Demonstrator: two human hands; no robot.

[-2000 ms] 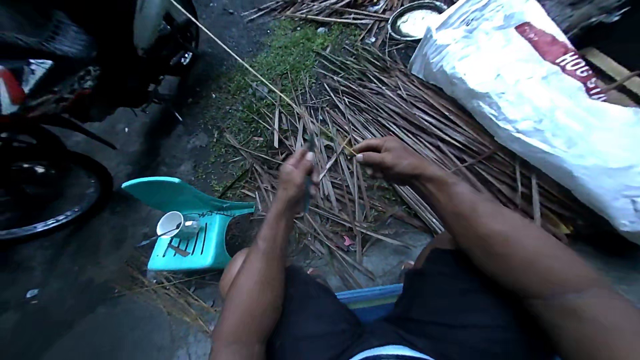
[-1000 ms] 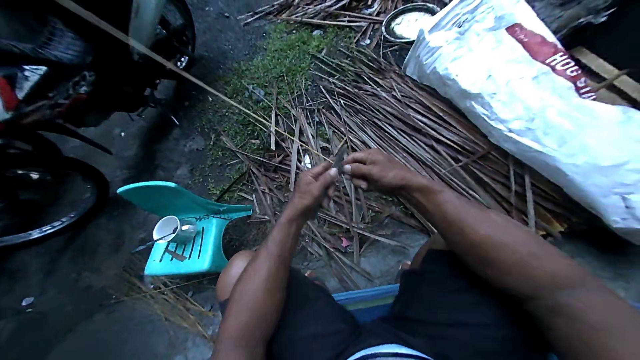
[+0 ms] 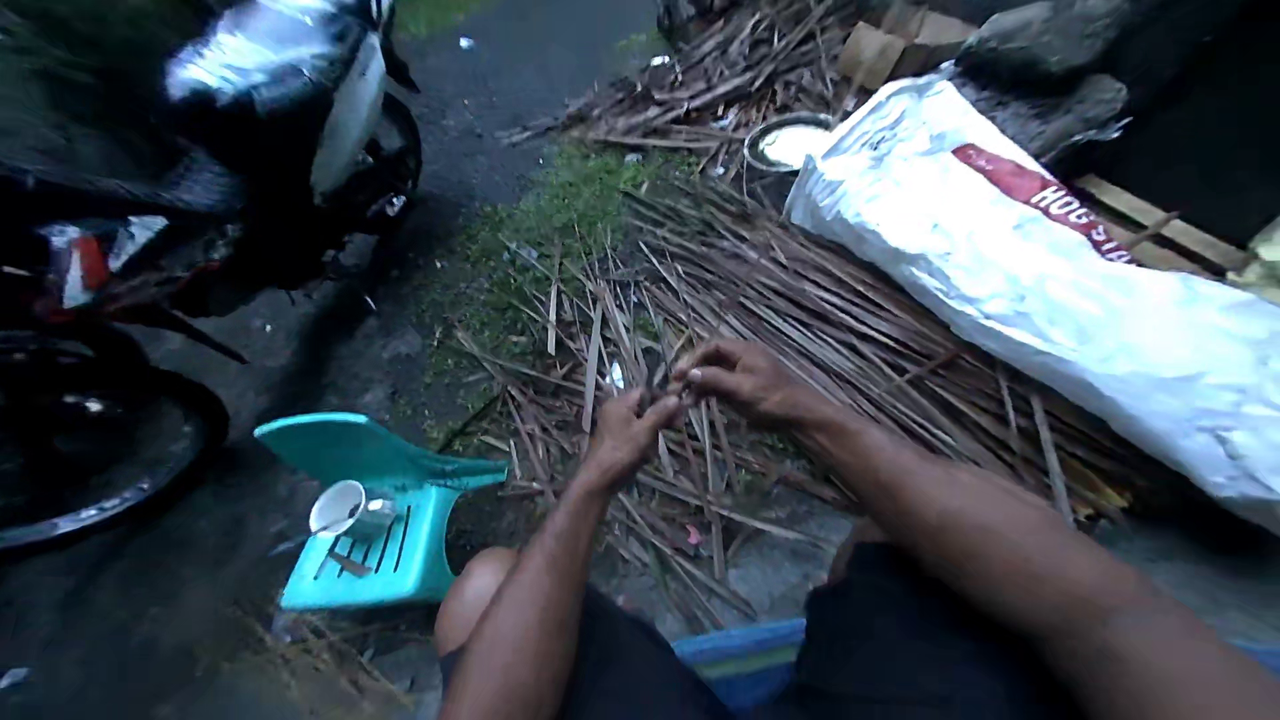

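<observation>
My left hand and my right hand meet above a loose scatter of thin brown strips, their fingertips close together or touching. Something small and dark shows between the fingers of the left hand; it is too blurred to name. The right thumb and index finger are pinched together, and whether a thin piece lies between them I cannot tell. Behind the right hand, a thick bundle of long dry strips lies on the ground.
A teal plastic chair at the left holds a white cup. Beyond it stands a motorcycle. A white sack lies along the bundle at the right, with a round basin by its far end. My knees are below.
Two seconds ago my hands were apart, with a long thin strip stretching away from them to the upper left. They have come together, and that long strip is no longer in view.
</observation>
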